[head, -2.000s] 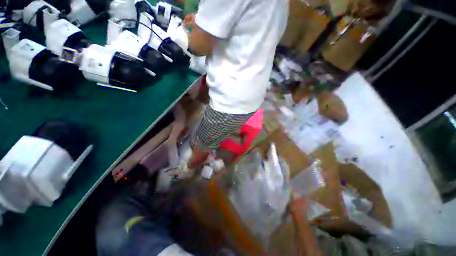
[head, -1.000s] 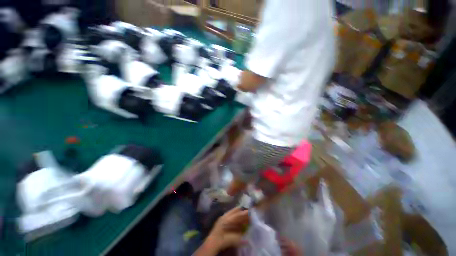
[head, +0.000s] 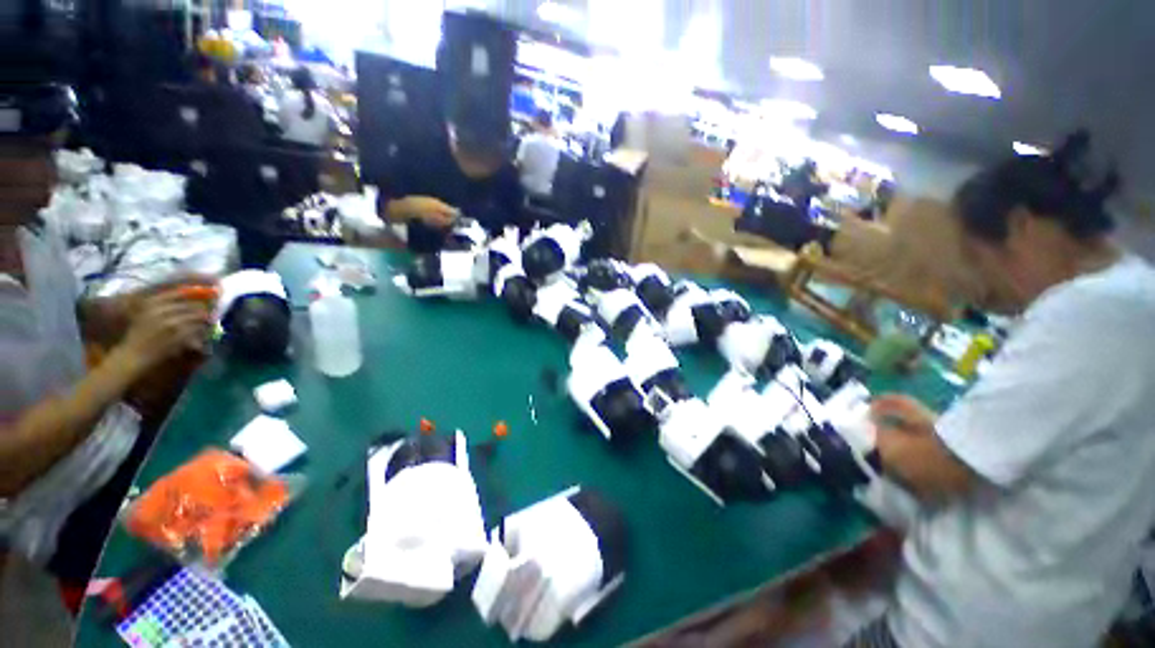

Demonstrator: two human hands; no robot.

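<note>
Neither of my hands is in view. Nearest in front of me, two white-and-black security cameras lie on the green table (head: 380,620). The left camera (head: 424,519) has its black head toward the far side. The right camera (head: 557,557) lies beside it, tilted, its black head toward the right. Small orange pieces (head: 500,430) lie just beyond them. A clear bag of orange pieces (head: 209,506) is at the left edge, above sheets of round stickers (head: 203,614).
A squeeze bottle (head: 334,332) and small white blocks (head: 269,443) stand left. Many more cameras (head: 608,380) fill the table's far and right side. A person at left holds something orange by a camera (head: 253,314). Another person stands right; one is across the table.
The view has swung up and left from the floor and cartons to the whole table. The hand at clear film low in the earlier view has left the picture.
</note>
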